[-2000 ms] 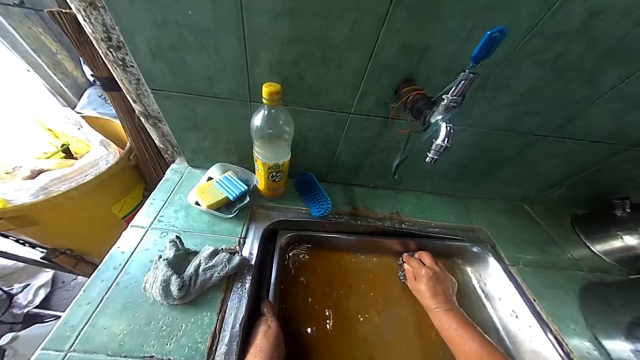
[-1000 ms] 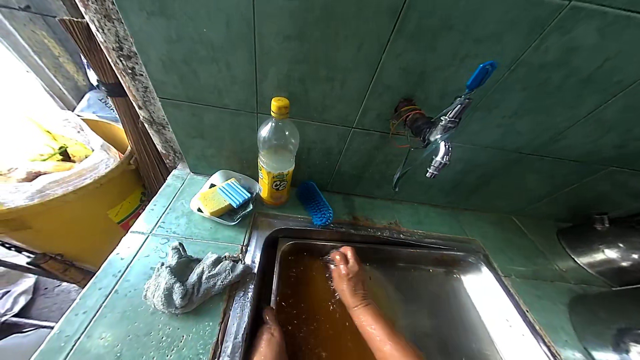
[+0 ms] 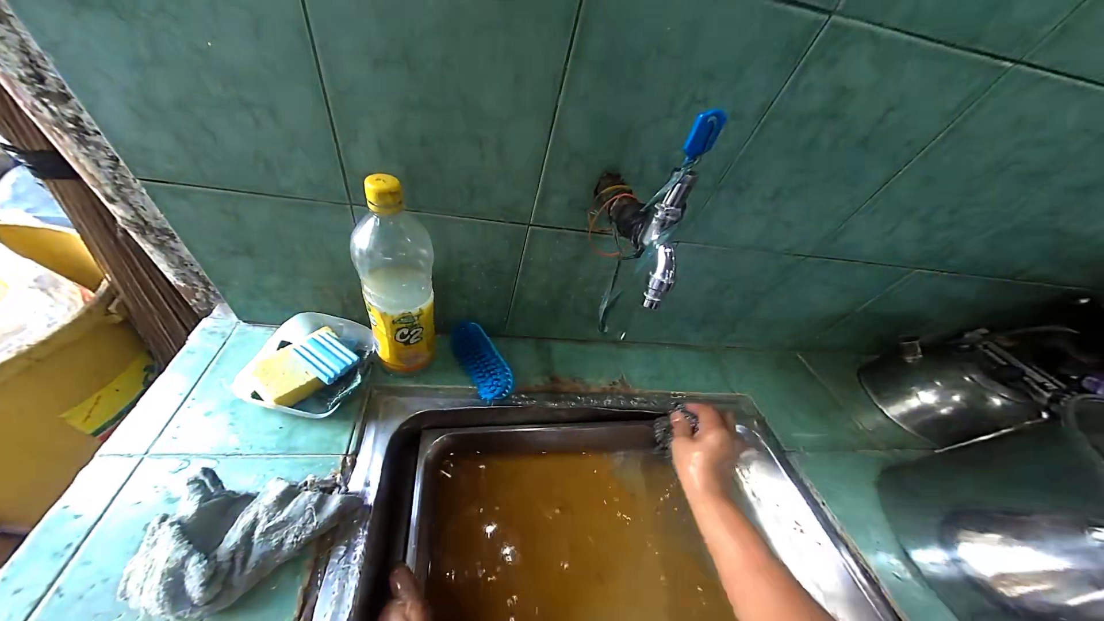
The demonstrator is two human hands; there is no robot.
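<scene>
My right hand (image 3: 703, 448) holds a dark wire scouring pad (image 3: 673, 427) against the far right part of the rim of a rectangular metal pan (image 3: 517, 438). Brownish water (image 3: 561, 535) fills the pan, which sits inside the stainless steel sink (image 3: 366, 448). At the bottom edge of the view, my left hand (image 3: 404, 595) is at the pan's left rim; only its fingers show, and its grip is mostly hidden.
A wrung grey cloth (image 3: 233, 539) lies on the tiled counter. Behind it are a plastic tray (image 3: 319, 410) with a yellow sponge (image 3: 285, 377), a plastic bottle (image 3: 392, 276) and a blue brush (image 3: 481, 362). A metal faucet (image 3: 662, 259) juts above the sink; metal pots (image 3: 949, 392) stand right.
My right hand has moved from the pan's far middle to its far right, with the scouring pad. My left hand stays at the left rim.
</scene>
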